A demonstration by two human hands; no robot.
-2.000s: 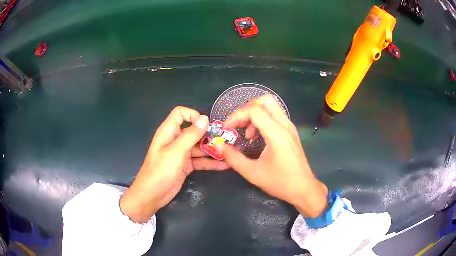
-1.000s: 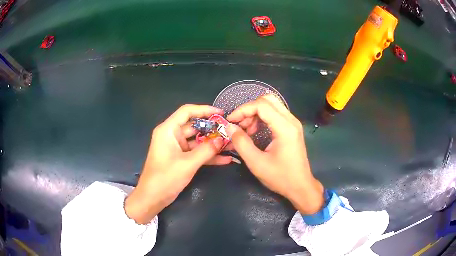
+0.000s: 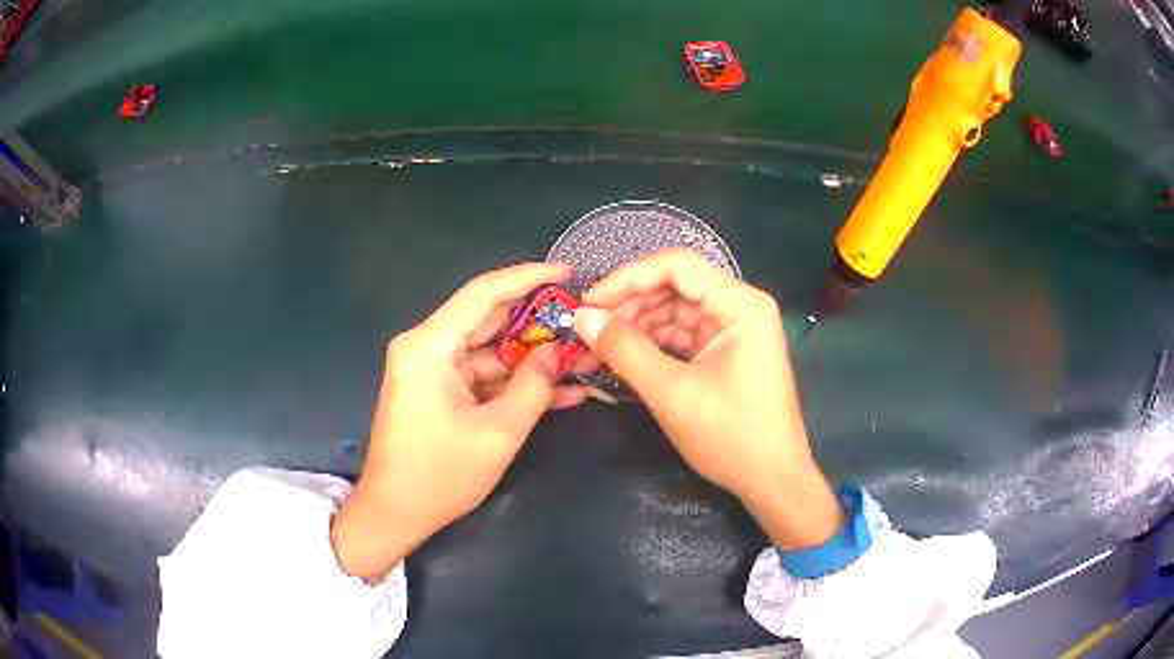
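A small red housing (image 3: 525,350) is held up between both hands in front of the round grey screw tray (image 3: 618,237). Its open side shows a dark bluish board with pale spots and a yellow-orange patch. My left hand (image 3: 444,399) grips the housing, thumb on its lower edge and fingers behind it. My right hand (image 3: 708,373) has its thumb and index finger at the housing's upper right, by a small pale part (image 3: 567,319). Whether those fingertips pinch this part or press on it is hard to tell.
A yellow-orange electric screwdriver (image 3: 908,161) stands at the right, bit pointing down. On the green strip beyond lie red units at the left (image 3: 138,101), top middle (image 3: 713,64) and right (image 3: 1044,137). A blue wrist strap (image 3: 830,538) is on the right wrist.
The board part that stuck out left of the housing now lies inside it. The housing is tilted differently in the fingers. The red units on the left and top middle have shifted right.
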